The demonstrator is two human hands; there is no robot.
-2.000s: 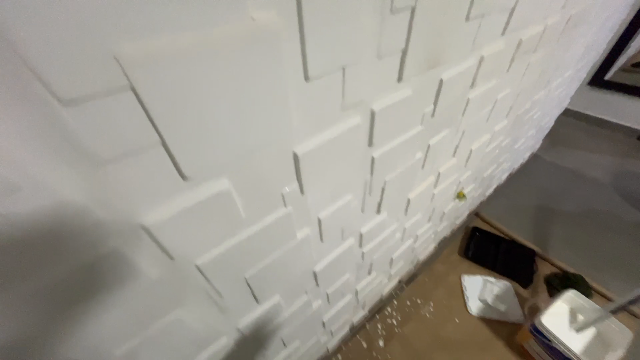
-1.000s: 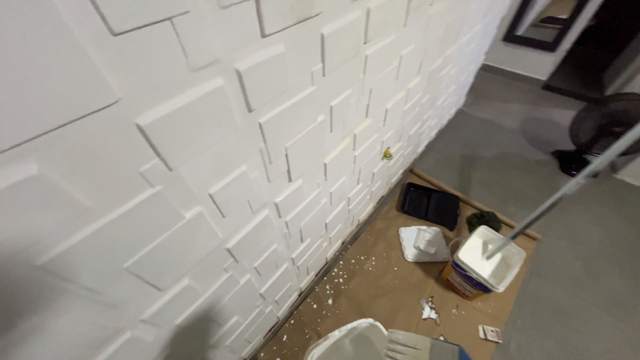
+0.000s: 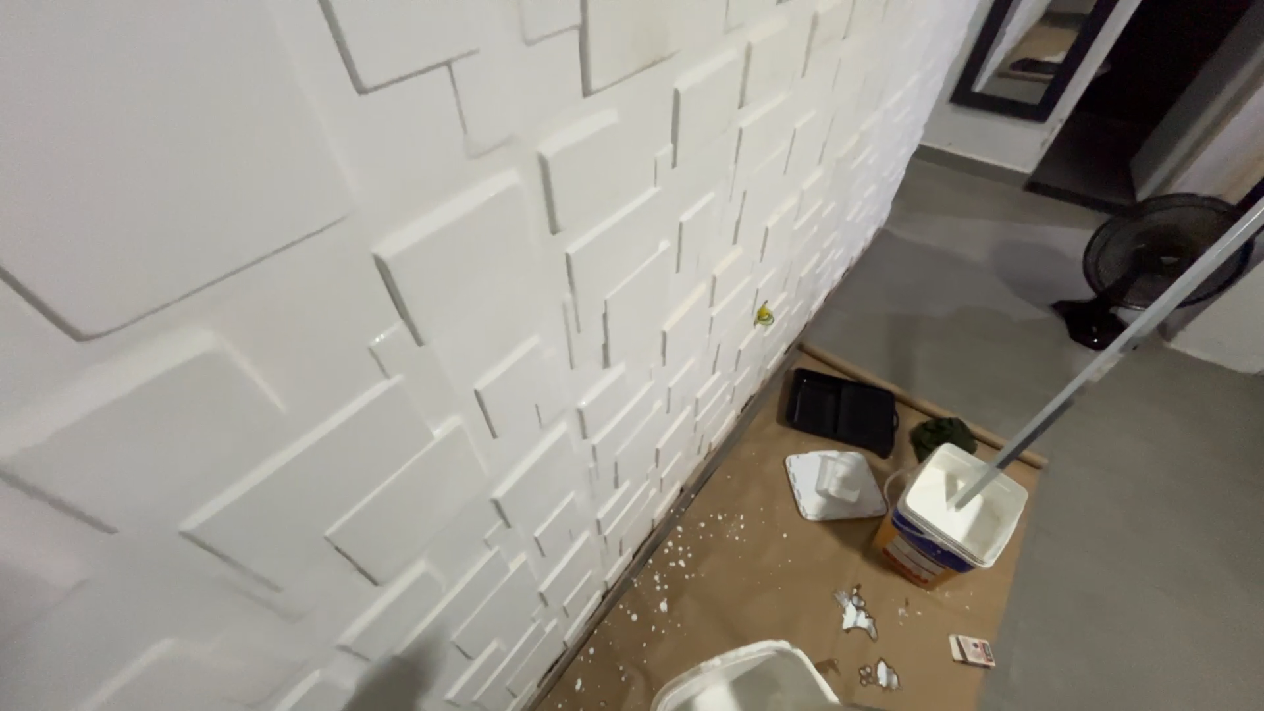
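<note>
Neither of my hands shows in the head view. A wall of raised white rectangular panels (image 3: 464,257) fills the left and middle. At the bottom edge is the rim of a white container (image 3: 750,671), cut off by the frame; whether a hand holds it cannot be seen. A square paint bucket (image 3: 928,553) with white paint inside stands on brown paper (image 3: 760,583). A long grey pole (image 3: 1096,370) leans out of the bucket toward the upper right. Yellow-green wires (image 3: 763,314) stick out of the wall.
On the paper lie a black paint tray (image 3: 842,410), a white lid (image 3: 834,486) with a white object on it, a dark cloth (image 3: 941,436), a small card box (image 3: 973,650) and white paint spots. Beyond are a black fan (image 3: 1165,247), a framed mirror (image 3: 1037,59) and a dark doorway (image 3: 1136,99).
The view has swung toward the floor since two seconds ago. A brush-like thing at the bottom edge one second ago is out of view now; the white container remains at that edge.
</note>
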